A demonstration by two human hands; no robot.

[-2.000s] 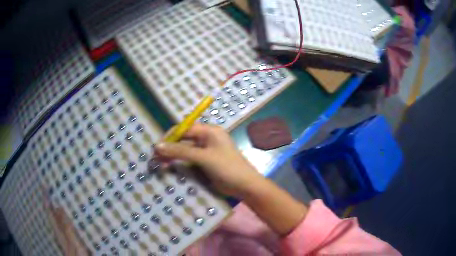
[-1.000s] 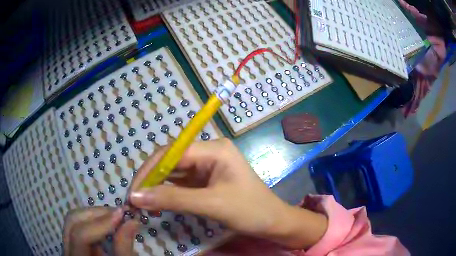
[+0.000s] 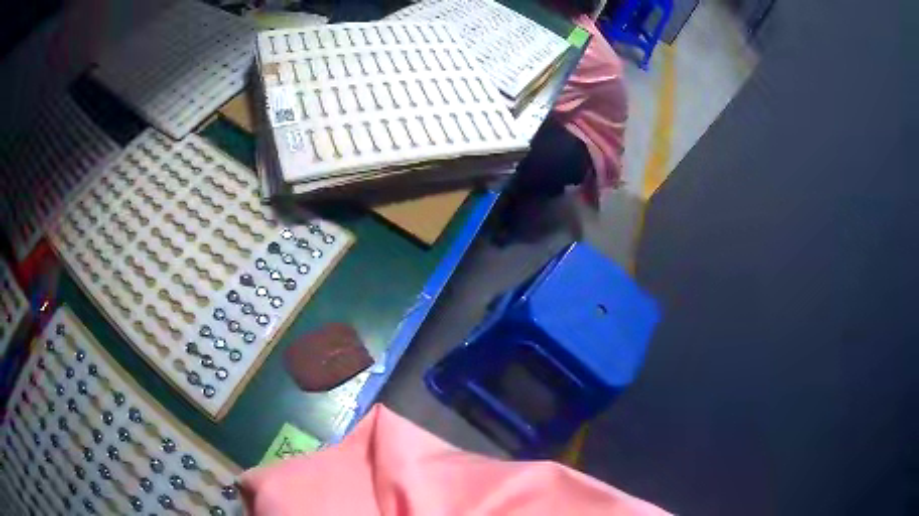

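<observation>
Neither of my hands shows; only a pink sleeve crosses the bottom edge. The yellow pen-shaped tool is not in view. A white board with rows of small shiny round parts lies at the lower left, cut off by the picture's edge. A partly filled board lies behind it, mostly with tan shapes and with shiny parts along its near right end. A reddish-brown pad lies alone on the green bench top.
Stacked white boards stand at the back, over a tan board. A green label is at the bench's blue-taped edge. A blue stool stands right of it. Another person's pink sleeve shows beyond the stack.
The view has turned right, so the boards, pad and stool appear further left. Both hands and the yellow tool have left the picture. The green label now shows.
</observation>
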